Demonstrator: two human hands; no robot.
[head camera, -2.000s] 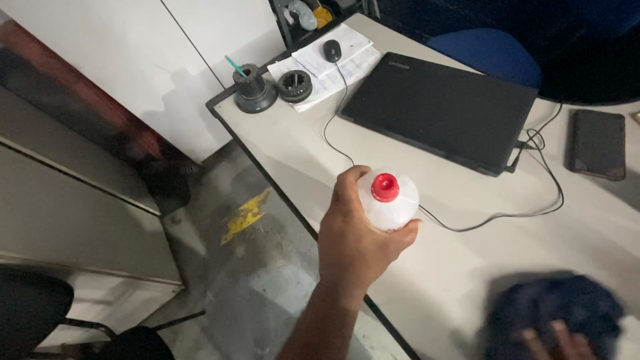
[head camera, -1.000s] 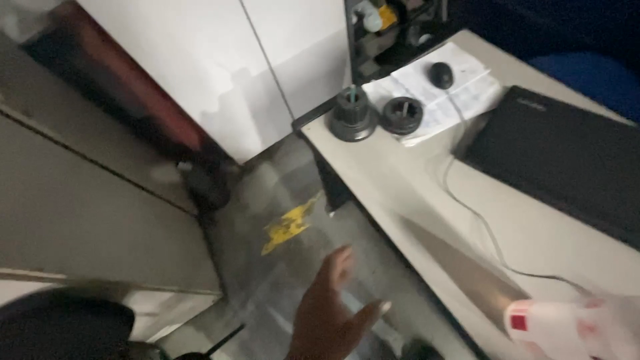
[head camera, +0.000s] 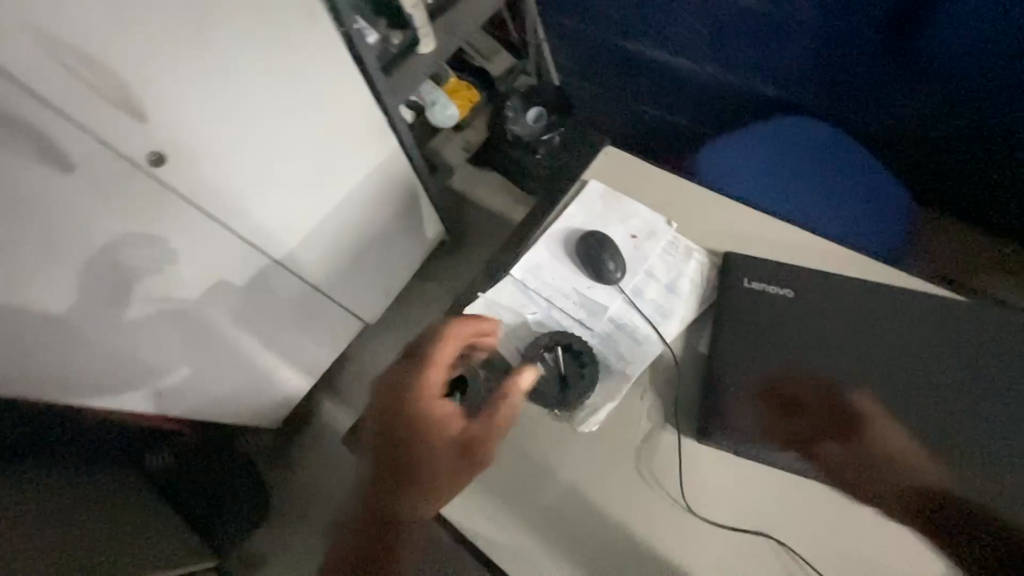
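My left hand (head camera: 436, 408) is curved over the left corner of the desk, its thumb and fingers apart around a partly hidden black holder (head camera: 484, 380). Whether it touches the holder is not clear. Beside the thumb, a round black ribbed object (head camera: 560, 372) with a metallic piece in its middle rests on printed papers (head camera: 672, 296). A black wired mouse (head camera: 600, 258) lies higher on those sheets. At the right, my right hand (head camera: 824, 424) is blurred over the closed black Lenovo laptop (head camera: 864, 344); its fingers cannot be made out, and no held thing shows.
The mouse cable (head camera: 680, 448) runs down the pale desk (head camera: 560, 504). A white cabinet (head camera: 240, 160) stands at the left, across a narrow strip of floor. Behind the desk are a dark rack (head camera: 448, 48) with various items and a blue chair back (head camera: 808, 184).
My left hand, around a white bottle with a red cap two seconds ago, is now at the black holder without it. The bottle has left the view, which has swung toward the desk corner.
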